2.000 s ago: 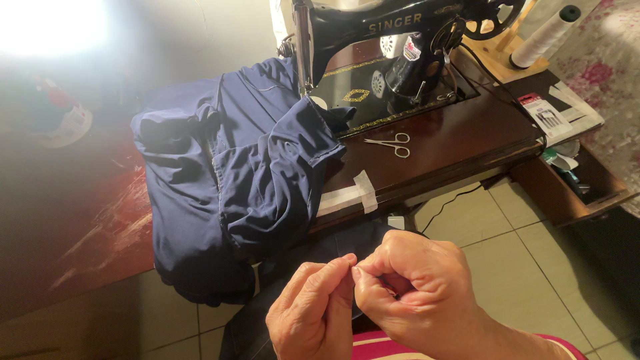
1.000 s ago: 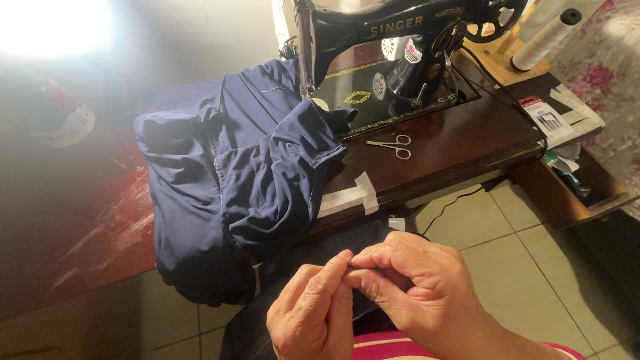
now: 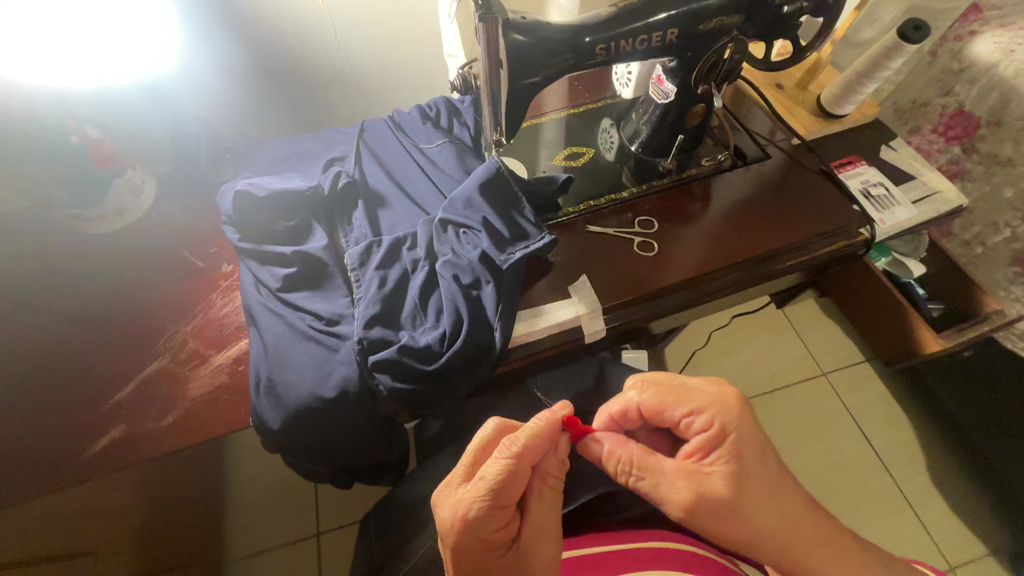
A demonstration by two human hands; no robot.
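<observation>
My left hand [image 3: 508, 484] and my right hand [image 3: 680, 452] meet above my lap. Between their fingertips is a small red object [image 3: 577, 428], pinched from both sides; its exact kind cannot be told. A thin dark thread or needle [image 3: 544, 398] sticks out past the left fingertips. Navy blue fabric [image 3: 432, 272] lies bunched on the sewing table and hangs over its front edge, one part by the needle end of the black Singer sewing machine [image 3: 592, 40]. Small metal scissors [image 3: 628, 235] rest on the wood, right of the fabric.
White tape [image 3: 588, 308] is stuck at the table's front edge. At the right, an open wooden drawer [image 3: 948, 344] holds small items. A packet of needles [image 3: 874, 192] lies on papers, and a cone of white thread [image 3: 872, 68] stands behind. A dark cord [image 3: 724, 324] runs below.
The red object now shows between my fingertips; neither earlier frame shows it. My right hand's fingers have opened out from the tighter curl of two seconds ago.
</observation>
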